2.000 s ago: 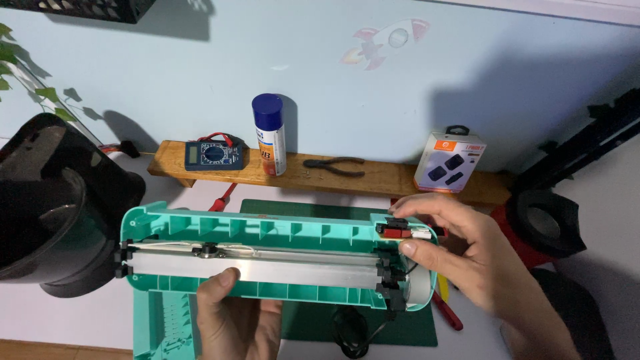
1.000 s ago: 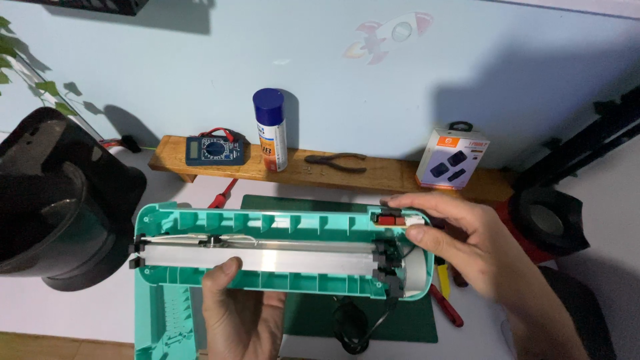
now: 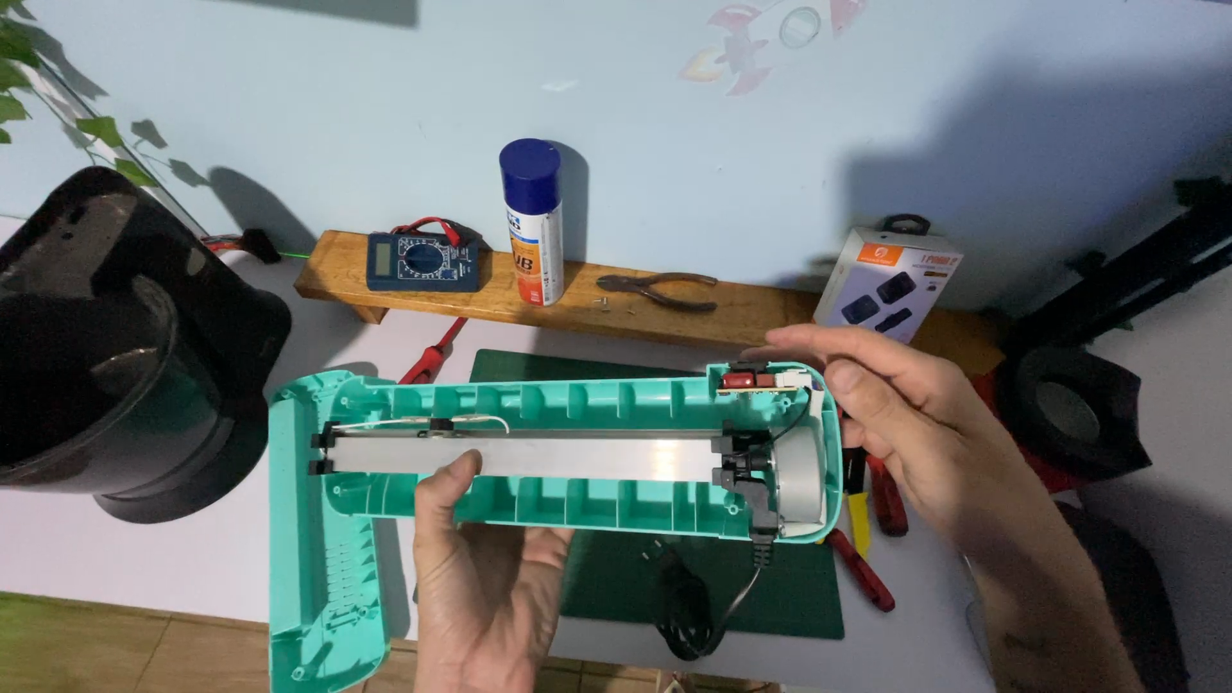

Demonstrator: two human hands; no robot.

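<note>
An opened teal plastic appliance housing (image 3: 616, 510) is held up lengthwise, its ribbed inside facing me. My left hand (image 3: 491, 568) grips it from below, thumb over the long metal channel (image 3: 577, 456). My right hand (image 3: 885, 414) is at the right end, fingers at the rim beside a small circuit board with a red component (image 3: 746, 382). A round light-coloured motor-like part (image 3: 799, 481) sits at that end. White wires (image 3: 423, 421) run above the channel. A black power cord (image 3: 685, 602) hangs from the lower right. Another teal shell piece (image 3: 322, 577) lies at the left.
A wooden shelf (image 3: 577, 318) bears a multimeter (image 3: 423, 262), a spray can (image 3: 532, 231), cutting pliers (image 3: 659, 291) and a product box (image 3: 887, 279). Beneath the housing lies a green mat (image 3: 770, 597). Red-handled tools (image 3: 863, 573) are at right, a black bin-like container (image 3: 87, 385) at left.
My right hand's fingertips have moved off the red component to the housing's right rim, leaving the circuit board uncovered. My left hand still holds the housing from below.
</note>
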